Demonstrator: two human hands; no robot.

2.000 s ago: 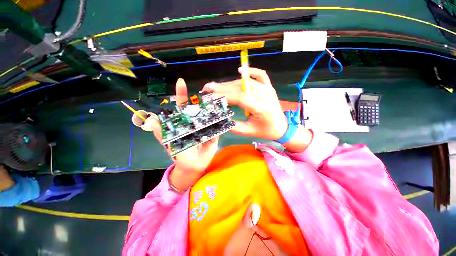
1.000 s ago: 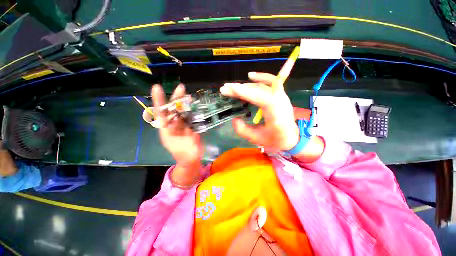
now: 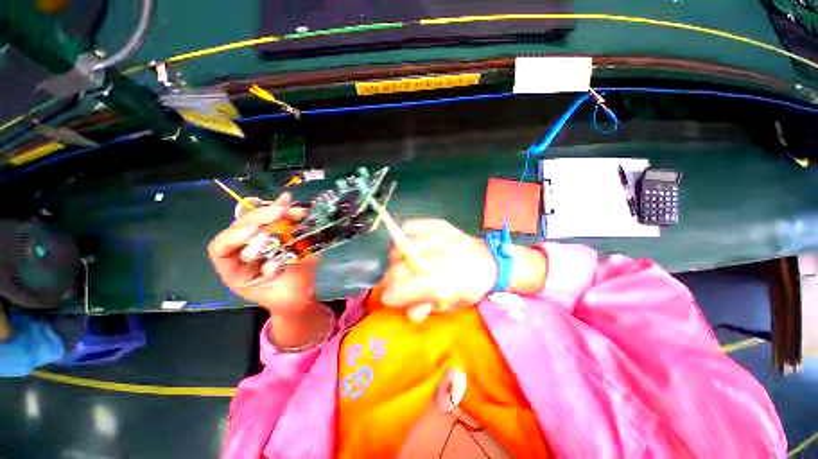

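My left hand [image 3: 260, 260] grips a stack of two green circuit boards [image 3: 345, 211] by its left end, tilted above the bench, with parts crowding it and an orange block near my fingers. My right hand [image 3: 435, 269], with a blue wrist strap [image 3: 500, 260], holds a thin yellow stick [image 3: 395, 229]. The stick's upper end is at the right end of the boards; whether it touches them is hard to tell. Some detail of the boards is blurred.
A small pot [image 3: 244, 208] with a yellow stick stands behind my left hand. A small green board [image 3: 288, 151] lies behind. To the right are a red-orange pad [image 3: 512, 206], a clipboard sheet [image 3: 587, 202], a pen [image 3: 627, 186] and a calculator [image 3: 659, 196]. A fan [image 3: 38, 264] is at left.
The board stack has turned, and my left hand now holds its left end. My right hand has come off the boards and moved down towards my body, its stick now pointing at the boards.
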